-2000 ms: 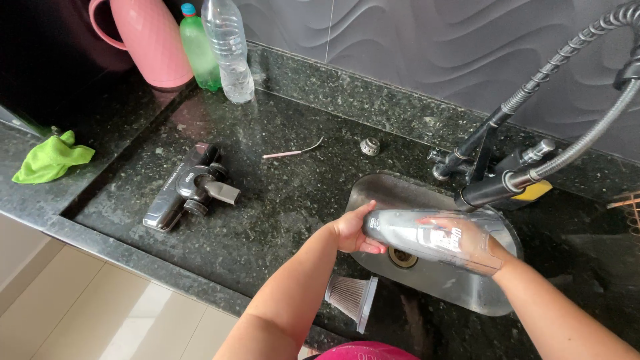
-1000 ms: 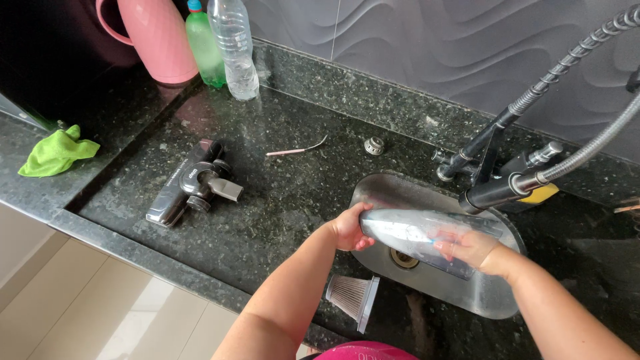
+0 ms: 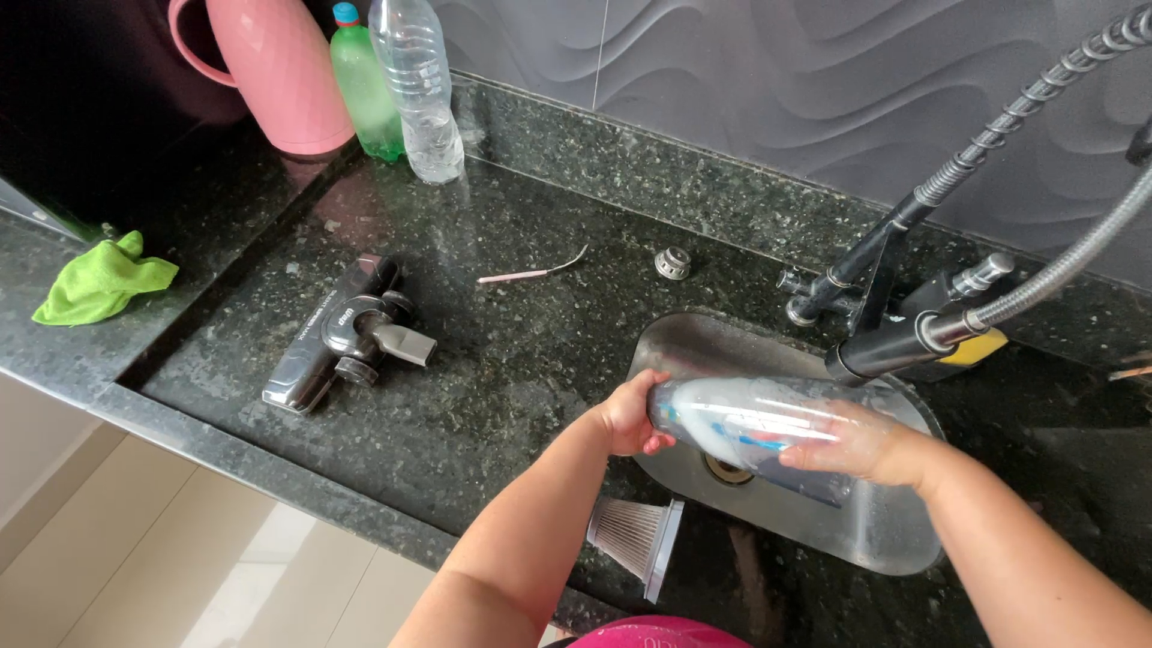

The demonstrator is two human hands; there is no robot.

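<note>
A clear plastic vacuum dust container (image 3: pixel 720 414) with white suds and something blue inside lies nearly level over the steel sink (image 3: pixel 891 540). My left hand (image 3: pixel 634 414) grips its left end. My right hand (image 3: pixel 850 441) is at its right part, seen through the clear wall, with the fingers apparently inside; what they hold is unclear. A pleated cone filter (image 3: pixel 634 540) lies on the counter near the front edge, left of the sink. The black vacuum floor head (image 3: pixel 337 333) rests farther left on the granite.
Behind the sink stands a black spring faucet (image 3: pixel 886 346), its spout close above the container. A sink strainer (image 3: pixel 672 263) and a thin pink-handled tool (image 3: pixel 531 273) lie on the counter. Farther left are a green cloth (image 3: pixel 106 279), a pink jug (image 3: pixel 283 72) and two bottles (image 3: pixel 364 85) (image 3: pixel 418 90).
The container has turned in my hands: its printed side faced up two seconds ago, and suds and a blue item now show through the wall. Both hands stay at the container.
</note>
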